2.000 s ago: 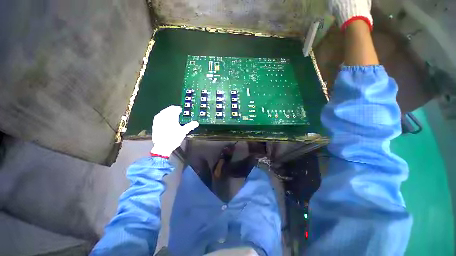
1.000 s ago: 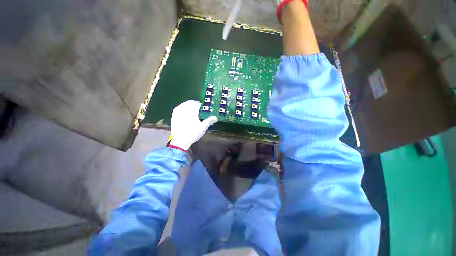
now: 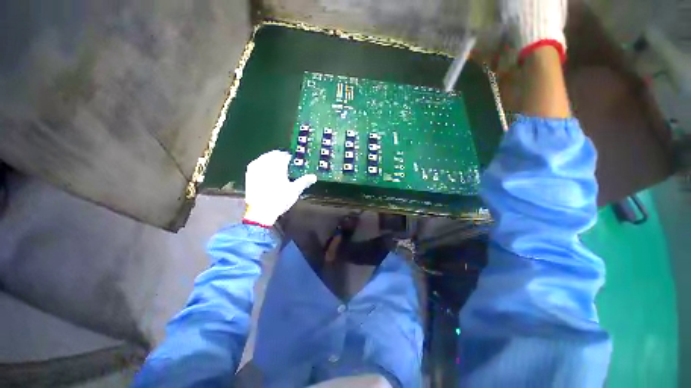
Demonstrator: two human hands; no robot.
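A green printed circuit board (image 3: 424, 136) lies flat on the booth's dark green mat (image 3: 265, 91), with rows of small black-and-white blocks on its left side. My left hand (image 3: 274, 186), in a white knitted glove, grips the board's front left corner, its thumb at the front edge. My right hand (image 3: 536, 26), gloved with a red cuff edge, is raised beyond the board's far right corner and partly cut off by the top edge. A pale nozzle tip (image 3: 458, 67) points down over the board's far edge. It moves with my right hand; the grip itself is blurred.
Grey booth walls (image 3: 129, 91) stand at the left and back. The booth's front rim (image 3: 379, 204) has crusty yellowish residue. A brown flap (image 3: 617, 121) stands at the right. A bright green bench mat (image 3: 636, 280) lies at the right, with a small black object (image 3: 630, 210) on it.
My right hand and the nozzle swung left over the board, then back right to its far right part. My left hand stays at the board's corner. The camera view has shifted slightly.
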